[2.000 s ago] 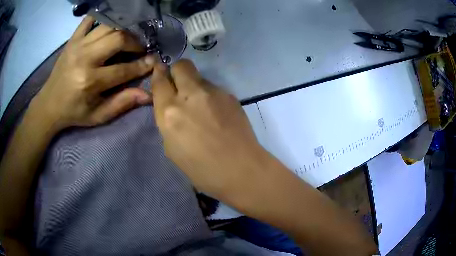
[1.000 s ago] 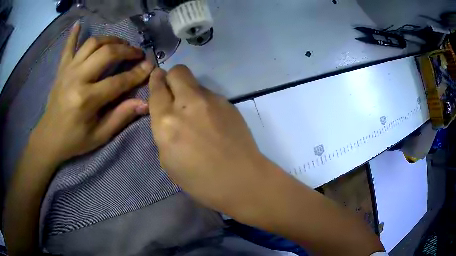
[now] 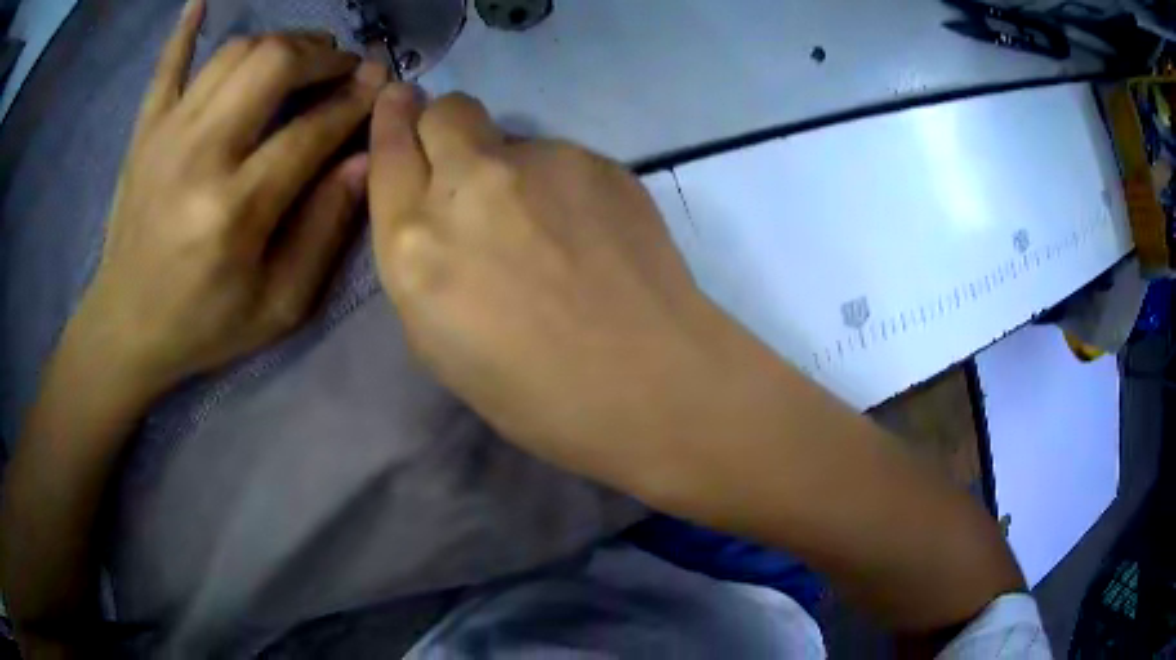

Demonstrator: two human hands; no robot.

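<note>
A grey-brown garment piece (image 3: 335, 477) lies under both hands and hangs over the table's front edge. My left hand (image 3: 232, 206) rests on the cloth, with thumb and index finger pinching its edge just in front of the needle. My right hand (image 3: 529, 284) pinches the same cloth edge beside the left fingertips. The presser foot (image 3: 374, 32) stands just beyond the fingertips, by the round needle plate (image 3: 432, 26). The pinched edge itself is mostly hidden by the fingers.
Black thread snips (image 3: 1012, 29) lie on the machine bed (image 3: 722, 77) at the upper right. A white tabletop with a printed ruler (image 3: 800, 219) runs along the bed's front. A yellow tray (image 3: 1148, 168) of odds and ends stands at the far right.
The view has tilted down, so the machine parts sit higher and the white ribbed knob has left the picture. The cloth has shifted forward, and its striped part is now largely out of sight.
</note>
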